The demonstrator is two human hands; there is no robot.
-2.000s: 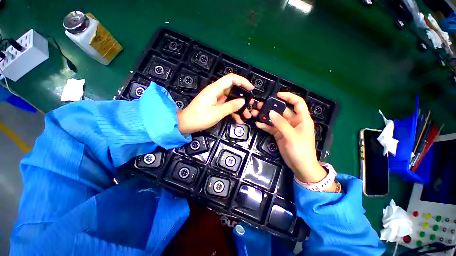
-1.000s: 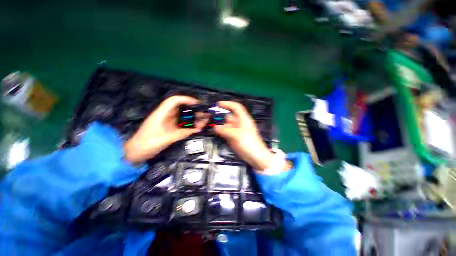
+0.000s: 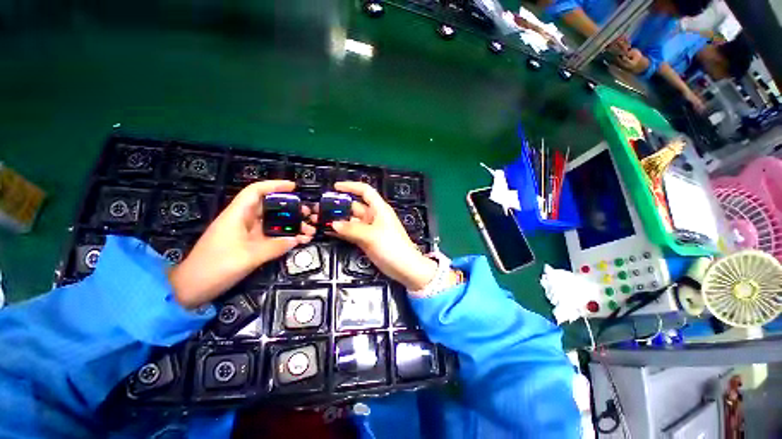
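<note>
My left hand [image 3: 233, 238] holds a black square smartwatch [image 3: 282, 214] upright between thumb and fingers. Its screen is lit with small white, green and red marks. My right hand [image 3: 381, 233] holds a second smartwatch [image 3: 335, 211], its screen lit with bluish and red marks. The two watches are side by side, a small gap apart, above the black blister tray [image 3: 249, 396]. Watches lie in many tray pockets with their round sensor backs up. Several pockets at the tray's lower right hold no watch. The text on the screens is too small to read.
Right of the tray lie a mobile phone [image 3: 501, 231], a crumpled wipe [image 3: 567, 293], a blue tool holder [image 3: 525, 182] and a test instrument [image 3: 624, 273]. Beyond are a green bin [image 3: 619, 112] and a desk fan [image 3: 742, 290]. A bottle [image 3: 19, 199] is cut off at left. Other people's arms show top right.
The view has swung right, bringing the fans and other people in. Both watches, tilted and with mostly dark screens two seconds ago, now show lit screens side by side. Both hands kept hold.
</note>
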